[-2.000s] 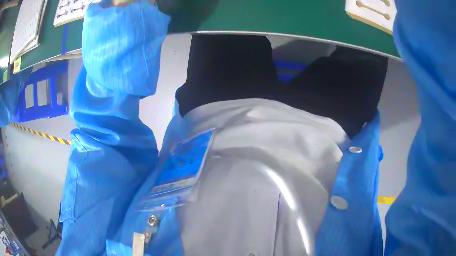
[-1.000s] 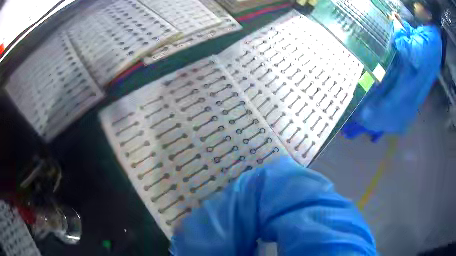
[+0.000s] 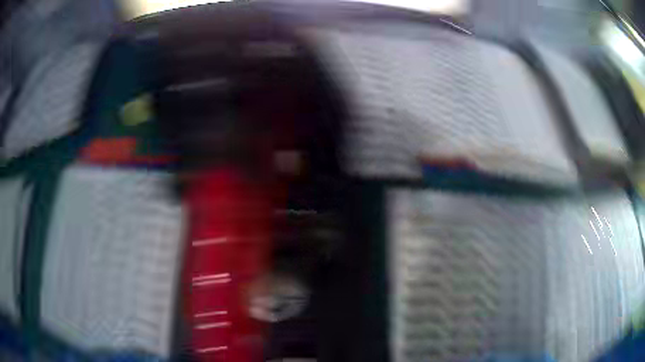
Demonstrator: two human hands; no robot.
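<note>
The view is strongly motion-blurred. The fat red press handle (image 3: 225, 272) stands upright just left of the middle, with pale ribs across it. The black press body (image 3: 262, 106) rises behind it. A round silvery metal part (image 3: 278, 300) shows to the right of the handle, low in the view. Neither of my hands can be made out; only blue blurs, perhaps sleeves, show along the bottom edge and in the lower corners.
A white slotted tray (image 3: 113, 254) lies left of the press and another white tray (image 3: 467, 276) lies right of it. More white trays (image 3: 445, 99) are behind at right and far left. A red-orange label (image 3: 109, 150) and a yellow blur (image 3: 137, 109) are at left.
The view has swung from the right-hand trays and the other worker to face the press. My sleeved arm that lay over the tray is no longer clearly seen.
</note>
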